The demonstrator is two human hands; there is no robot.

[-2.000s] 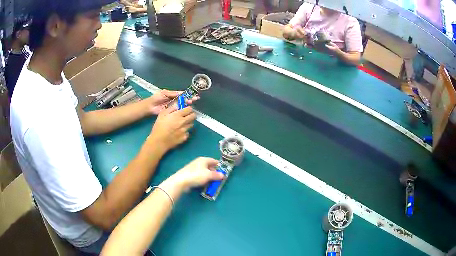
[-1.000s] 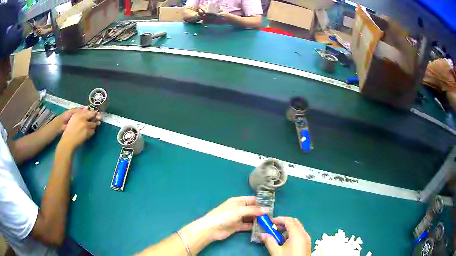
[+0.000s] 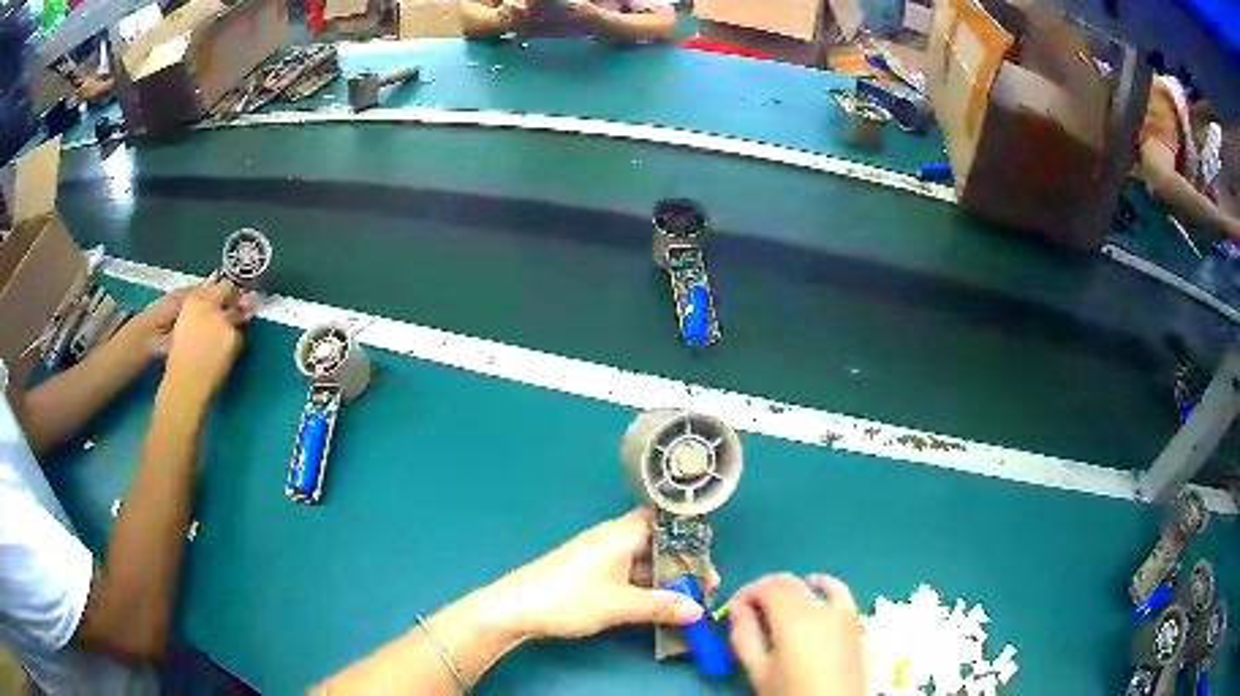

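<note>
A half-assembled fan unit [image 3: 687, 465] stands in front of me, its round spoked head towards the belt and its open handle towards me. My left hand [image 3: 598, 582] grips the handle from the left, with the thumb on the blue battery [image 3: 703, 628]. The battery lies tilted, partly out of the handle. A circuit board [image 3: 683, 532] shows between head and battery. My right hand [image 3: 800, 632] is at the battery's right side, fingertips pinched near a small yellow-green piece, too small to name. White pads [image 3: 938, 646] lie in a loose pile right of my right hand.
Another fan unit [image 3: 328, 356] lies left on the bench, near a worker's hands [image 3: 204, 326] holding one. One unit [image 3: 684, 272] lies on the dark belt. Several units [image 3: 1167, 632] lie at the right edge. Cardboard boxes [image 3: 1027, 150] and a person's arms are across the belt.
The view has shifted slightly. The unit on the belt has moved left. The unit in my hands now faces up more squarely, and my right hand has shifted off the battery to its right side.
</note>
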